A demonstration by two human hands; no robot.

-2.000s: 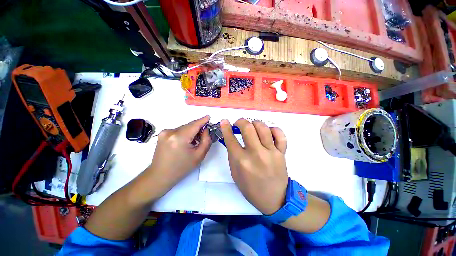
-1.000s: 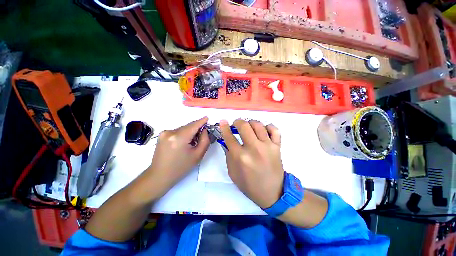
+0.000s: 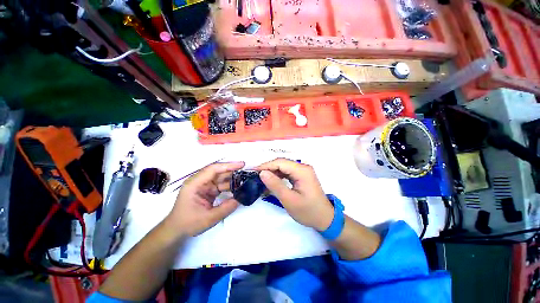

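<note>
A dark rounded-square smartwatch body (image 3: 247,187) is held between my two hands over the white mat. My left hand (image 3: 204,198) grips its left edge with thumb and fingers. My right hand (image 3: 299,192) has its thumb and index finger on the right edge. Its inner parts cannot be made out. Part of a blue-handled tool (image 3: 273,202) shows below my right hand, mostly hidden by it. Thin metal tweezers (image 3: 195,173) lie on the mat left of the watch. Two glossy black watch units, one upper (image 3: 150,134) and one lower (image 3: 153,180), lie further left.
A grey electric screwdriver (image 3: 114,207) and orange multimeter (image 3: 58,171) are at left. A red-orange parts tray (image 3: 320,134) lies behind the mat, before a wooden rail (image 3: 296,83) with white-rimmed discs. A spotted white tin (image 3: 373,155) stands at right. A pen holder (image 3: 192,68) stands at back left.
The blue-handled tool was in my right hand and now lies under it. Both hands now hold the dark watch body, turned to show its face. The whole view has shifted.
</note>
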